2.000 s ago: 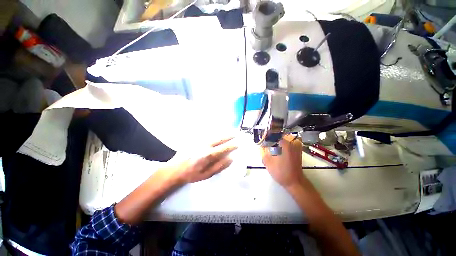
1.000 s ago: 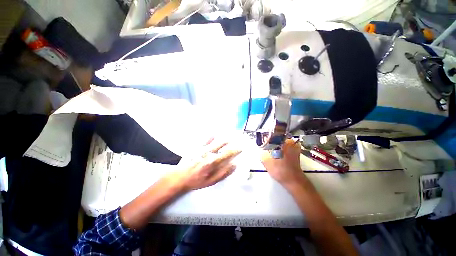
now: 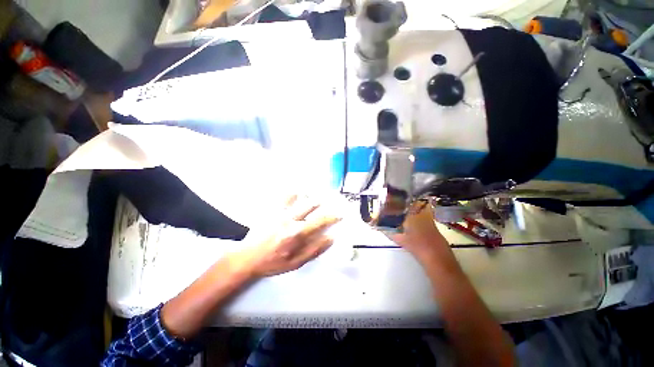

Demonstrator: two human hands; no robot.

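A white cloth piece (image 3: 154,143) with stitch lines at its left end runs from the left edge of the table toward the needle area; glare hides its right part. My left hand (image 3: 290,244) lies flat with fingers apart on the overexposed white surface left of the needle. My right hand (image 3: 417,228) is right beside the chrome part (image 3: 394,186) of the sewing machine (image 3: 430,129), its fingertips partly hidden behind it; what it holds cannot be seen. A dark cloth piece (image 3: 179,201) lies under the white one.
Red-handled snips (image 3: 475,232) lie right of my right hand, near small metal parts. A black cloth band (image 3: 513,100) wraps the machine head. Dark fabric (image 3: 54,294) hangs at the left. The white table (image 3: 287,312) has a scale along its front edge.
The whole view has shifted slightly. My right hand sits a little further behind the chrome part, with less of its fingers showing. My left hand stays flat in about the same place.
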